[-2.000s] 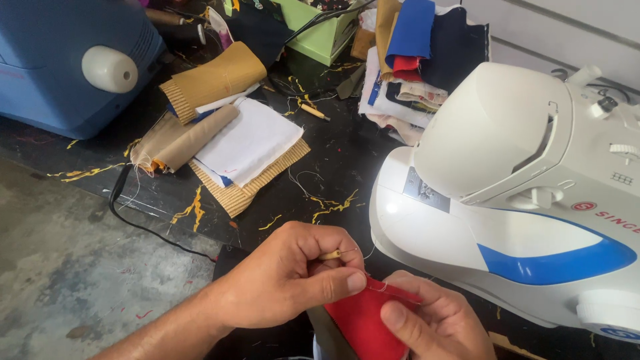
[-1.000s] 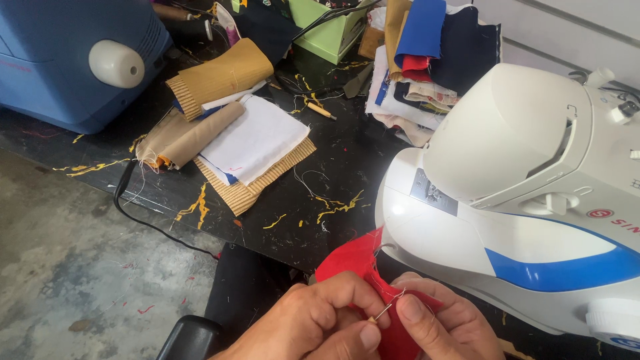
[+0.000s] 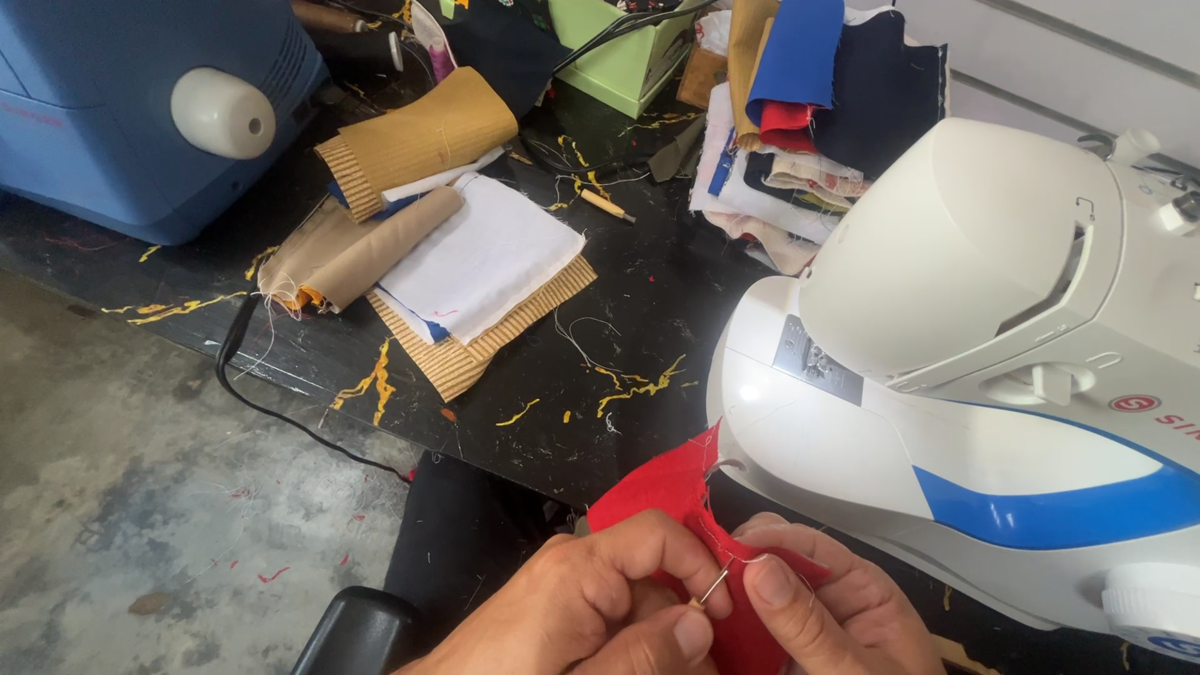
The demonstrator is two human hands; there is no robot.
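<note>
Low in the view, both of my hands hold a piece of red fabric point(image 3: 647, 483). Between the fingers of my left hand point(image 3: 600, 600) is a small pointed metal tool with a light handle point(image 3: 714, 586), perhaps a seam ripper; its tip touches the fabric's stitched edge. My right hand point(image 3: 816, 591) pinches that edge with the thumb on top, just right of the tip. Loose white thread shows along the seam. A white Singer sewing machine point(image 3: 956, 253) stands close by on the right.
A blue machine point(image 3: 141, 112) stands at the left. Folded fabric pieces point(image 3: 487, 253) lie mid-table near a wooden-handled tool point(image 3: 607, 205). A fabric stack point(image 3: 797, 159) and a green box point(image 3: 619, 56) are behind. A black cable point(image 3: 281, 408) hangs over the table edge point(image 3: 309, 380).
The small tool, held away from the seam's edge two seconds ago, now has its metal tip at the seam. The red fabric has been turned and now rises above my hands.
</note>
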